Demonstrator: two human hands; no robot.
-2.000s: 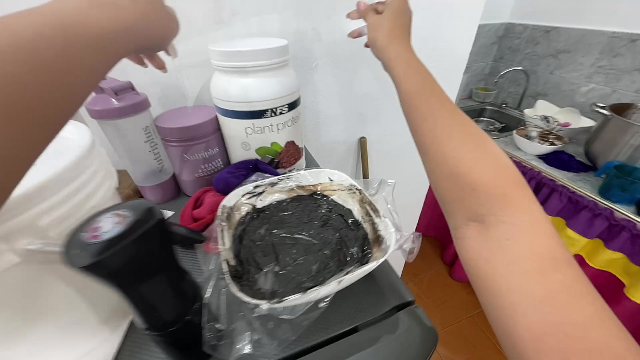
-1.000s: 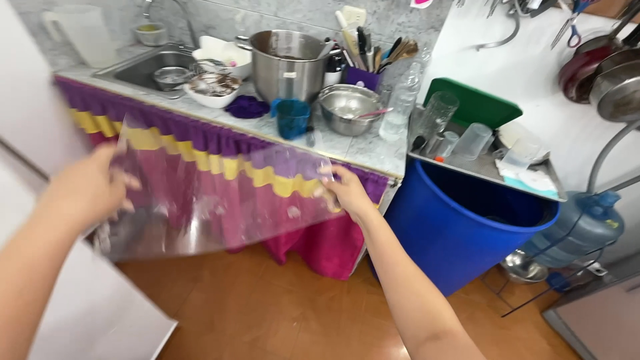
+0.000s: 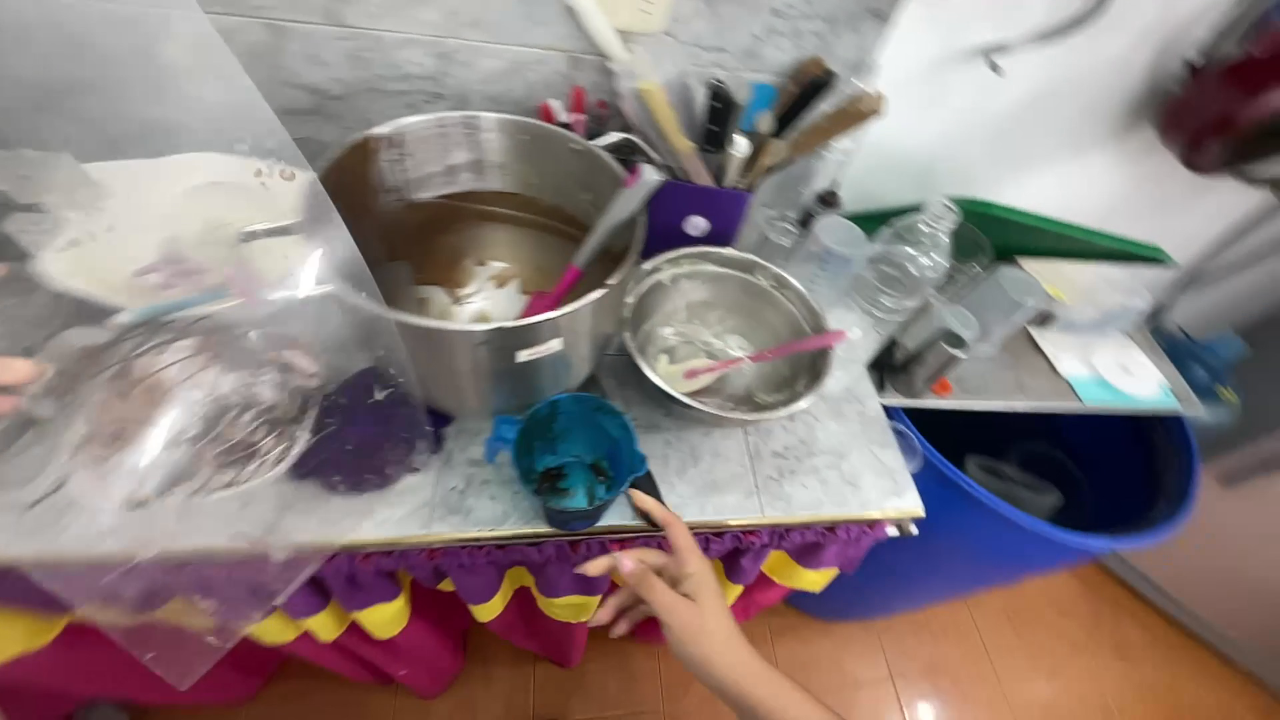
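A sheet of clear plastic film (image 3: 290, 200) hangs at the left, and bowls and a whisk show through it. Only the fingertips of my left hand (image 3: 15, 380) show at the left edge, beside the film; their grip is hard to make out. My right hand (image 3: 655, 570) is at the counter's front edge with its fingers apart, the index fingertip by a black handle (image 3: 648, 500). Just beyond is a blue plastic measuring jug (image 3: 577, 450) with dark residue. Behind stands a steel stockpot (image 3: 490, 360) with a pink-handled spatula (image 3: 600, 240) in it.
A steel mixing bowl (image 3: 730, 330) with a pink-handled spatula sits right of the jug. A purple utensil holder (image 3: 693, 215) stands behind. A purple cloth (image 3: 365, 430) lies left. A blue barrel (image 3: 1050, 540) stands right, below a metal tray (image 3: 1000, 370) with clear containers.
The view has moved from the tub of dark paste to the counter and closer to it. My right hand has let go of the plastic film, which it held a second ago.
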